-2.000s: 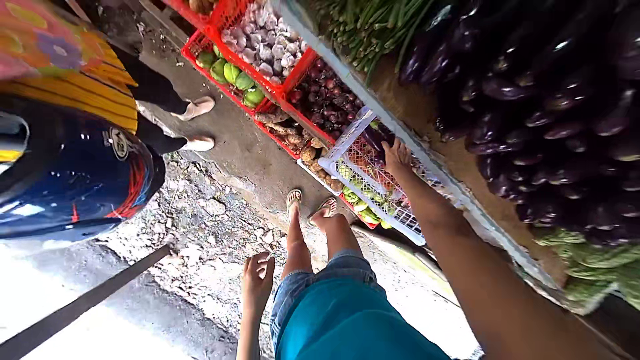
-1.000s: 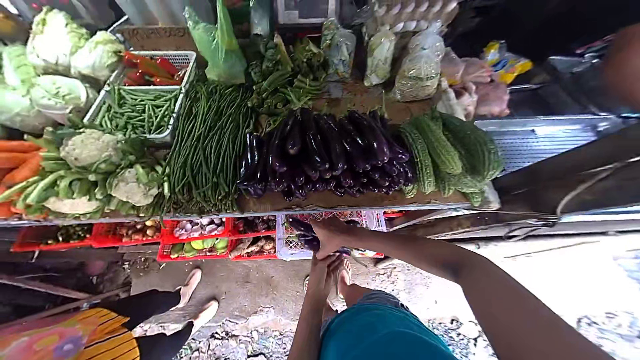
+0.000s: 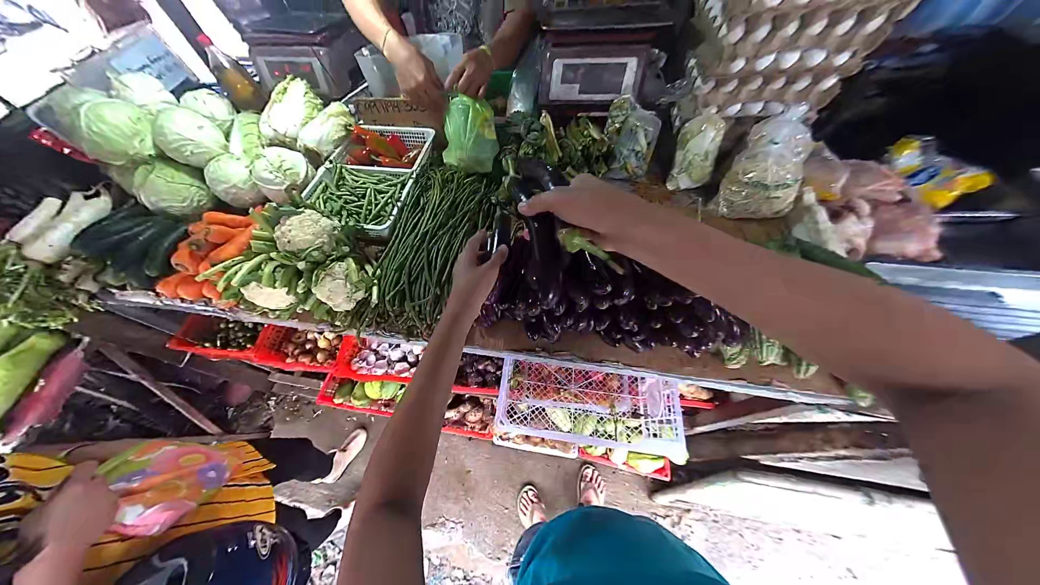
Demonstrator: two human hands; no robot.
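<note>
Dark purple eggplants (image 3: 617, 305) lie in a heap on the stall's counter. Over the heap's left end, my right hand (image 3: 573, 211) is closed around eggplants (image 3: 540, 244), which hang below the fingers. My left hand (image 3: 479, 264) is just to the left, its fingers on the dark, glossy end of an eggplant (image 3: 499, 231). Long green beans (image 3: 431, 244) lie to the left of both hands. The palm sides of both hands are hidden.
Cauliflowers (image 3: 309, 231), carrots (image 3: 215, 248) and cabbages (image 3: 187, 134) lie left. A person's hands (image 3: 443, 77) hold a green plastic bag (image 3: 471, 134) behind the counter. A white plastic crate (image 3: 589, 406) is below its edge. Another person (image 3: 146, 504) stands at lower left.
Both hands have moved from the counter's front edge to above the eggplant heap. The green bag, earlier behind the beans, is now under another person's hands. The view has shifted greatly.
</note>
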